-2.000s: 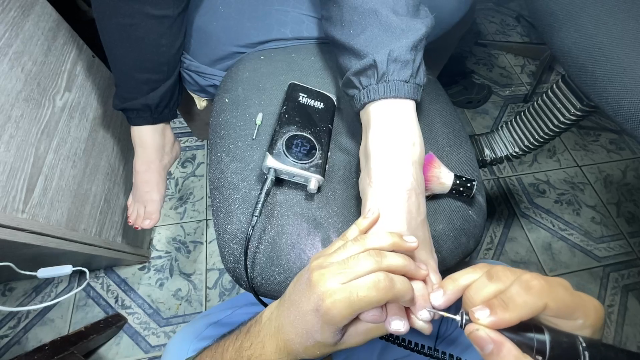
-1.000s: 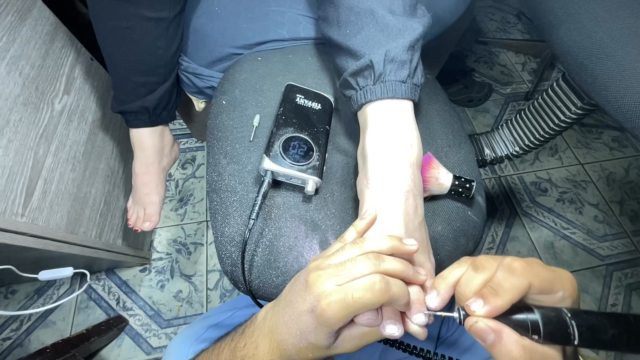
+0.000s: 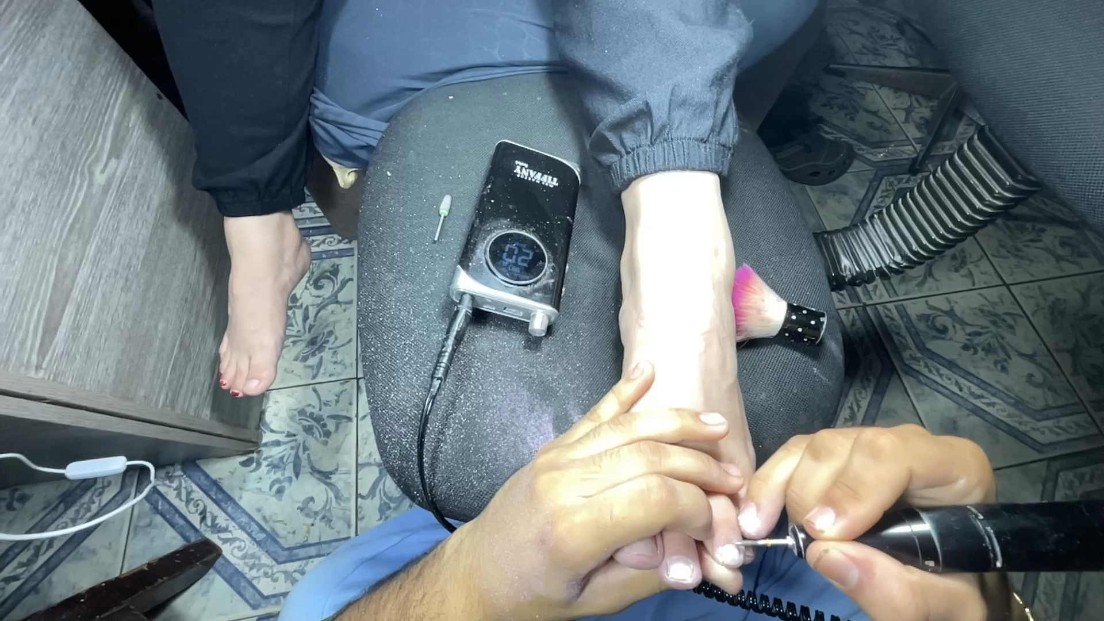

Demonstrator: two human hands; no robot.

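My left hand (image 3: 604, 509) is wrapped over the toes of a person's bare foot (image 3: 681, 302), which rests on a dark, dust-speckled cushioned seat (image 3: 492, 388). In my right hand (image 3: 880, 500) is a black electric nail drill handpiece (image 3: 992, 535). Its thin metal bit (image 3: 768, 542) is at a toenail beside my left fingertips. A black drill control unit (image 3: 522, 233) with a round lit display lies on the seat, a cable plugged into it. Near it lies a loose drill bit (image 3: 442, 216). A pink-and-white bristled brush (image 3: 772, 312) with a dotted black handle lies beside the foot.
The person's other bare foot (image 3: 259, 302) is near a grey wood-grain cabinet (image 3: 103, 224) at left. A black ribbed hose (image 3: 931, 216) runs at right. A white cord with an inline switch (image 3: 95, 467) hangs at lower left. A coiled black cable (image 3: 768, 604) passes below my hands.
The drill handpiece has tilted, its rear end rising from a downward slant to nearly level, with my right hand turning along with it. My left hand keeps its hold on the toes.
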